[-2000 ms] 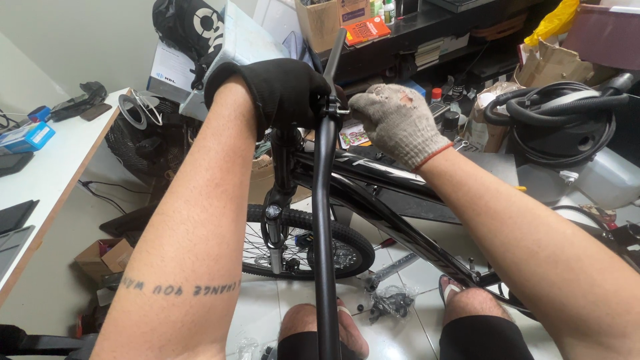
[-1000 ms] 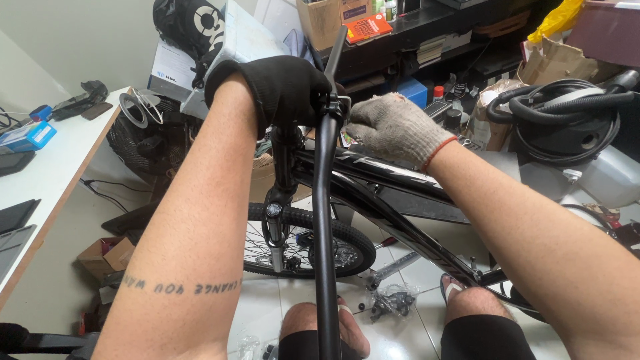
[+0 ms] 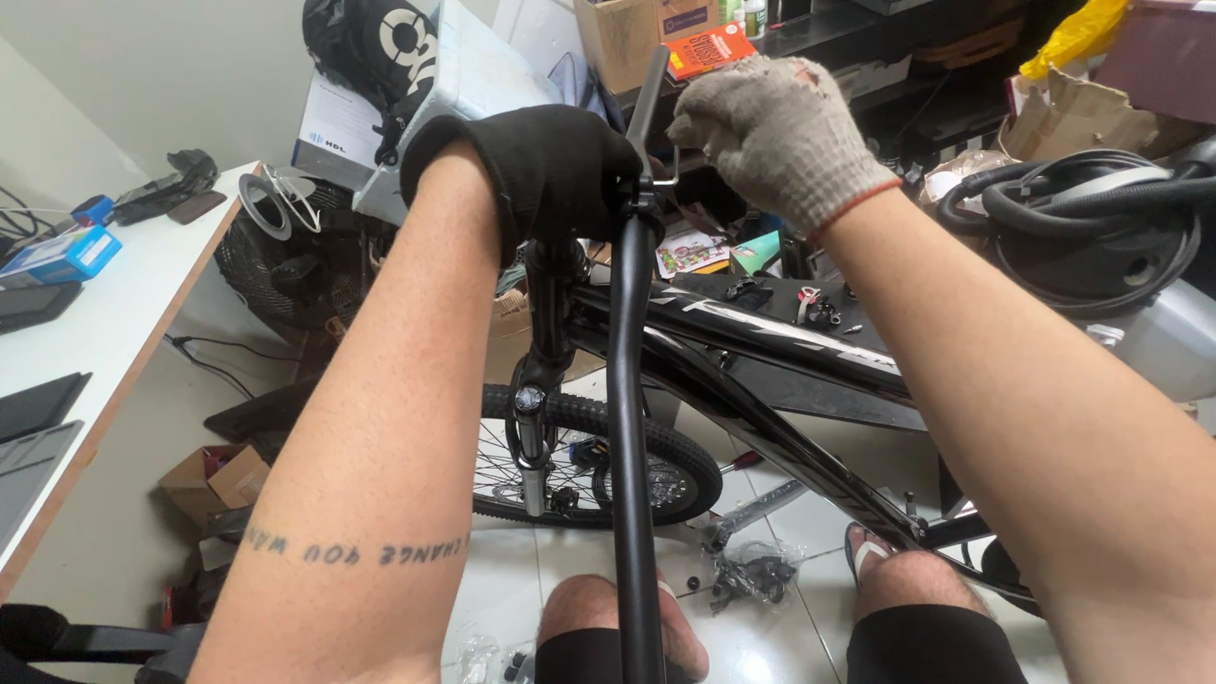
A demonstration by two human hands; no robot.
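A black bicycle handlebar (image 3: 629,380) runs from the bottom centre up past both hands. My left hand (image 3: 560,176), in a black glove, is closed around the stem area beside the bar; its fingertips are partly hidden. My right hand (image 3: 765,128), in a grey knit glove with a red cuff, is closed on a small L-shaped hex key (image 3: 673,169), whose bent end reaches the stem clamp (image 3: 642,201). Below are the black bicycle frame (image 3: 760,332), the suspension fork (image 3: 543,370) and the front wheel (image 3: 698,465).
A white desk (image 3: 123,313) lies left, with a fan (image 3: 290,256) beside it. A dark low table (image 3: 807,380) holding small parts stands behind the frame. A coiled black hose (image 3: 1064,223) is at right. Bagged parts (image 3: 755,577) lie on the tiled floor near my feet.
My right hand has risen from beside the clamp to a place above it, and the hex key now shows more plainly. My left hand has stayed at the stem.
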